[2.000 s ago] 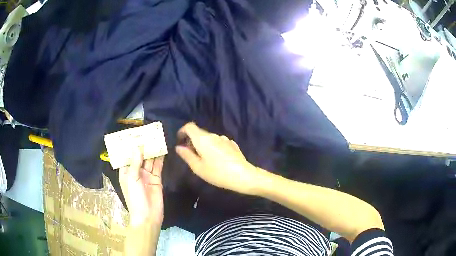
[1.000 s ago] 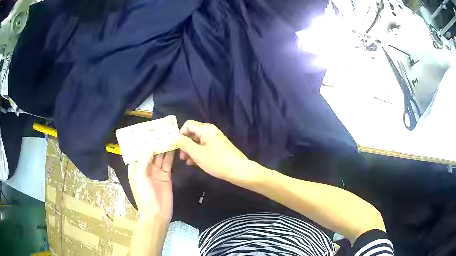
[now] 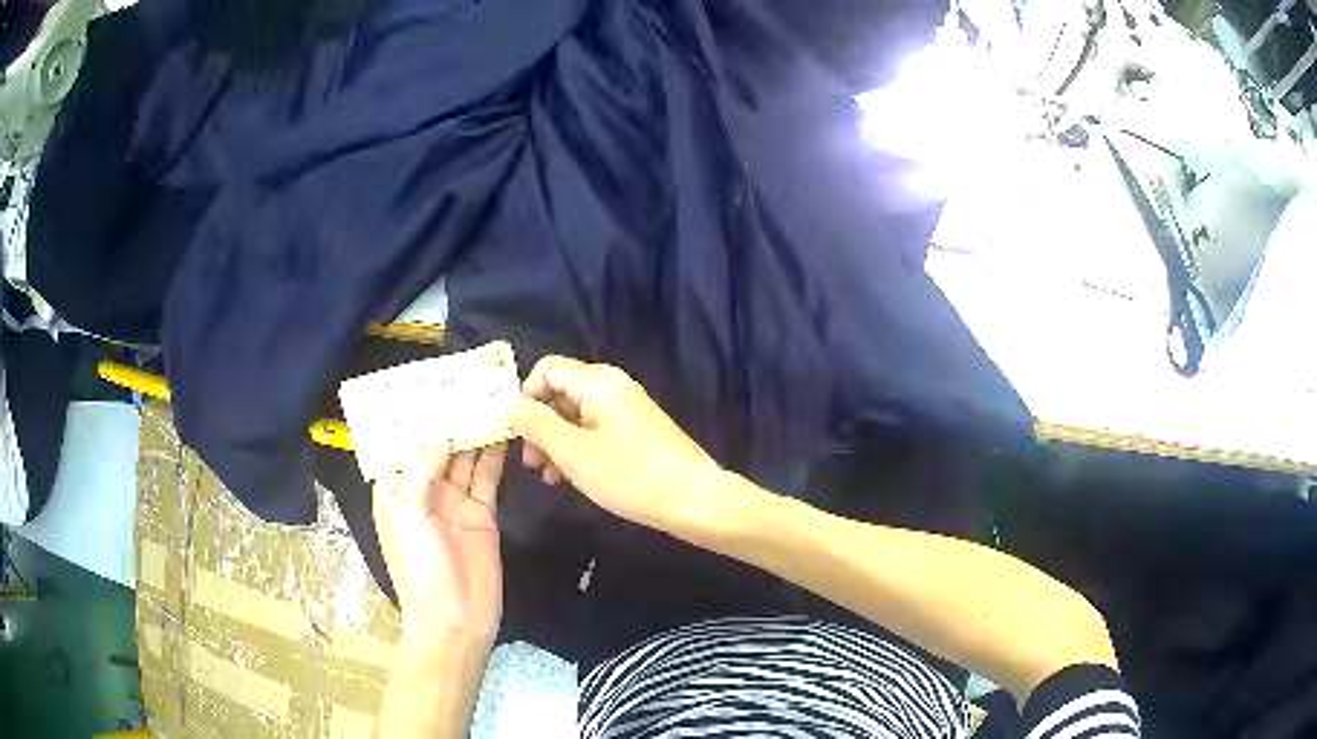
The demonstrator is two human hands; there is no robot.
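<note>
A small cream paper ticket [image 3: 431, 409] with faint print is held up at centre left, over the dark cloth. My left hand [image 3: 448, 534] holds it from below, palm up. My right hand [image 3: 600, 433] is at its right edge, thumb and fingertips pinching the edge. Large navy garment cloth [image 3: 607, 188] lies in folds over the table and hangs down over its front edge. Whether the ticket is one slip or a stack cannot be told.
Shears [image 3: 1167, 267] lie on the white table [image 3: 997, 332] at right, beside lamp glare [image 3: 917, 123]. A taped cardboard box [image 3: 246, 621] stands lower left. A yellow bar [image 3: 133, 380] shows at left. Dark cloth [image 3: 1199, 578] lies at lower right.
My right hand was apart from the ticket two seconds ago and now touches its right edge. The whole view has shifted slightly. Little differs from one second ago.
</note>
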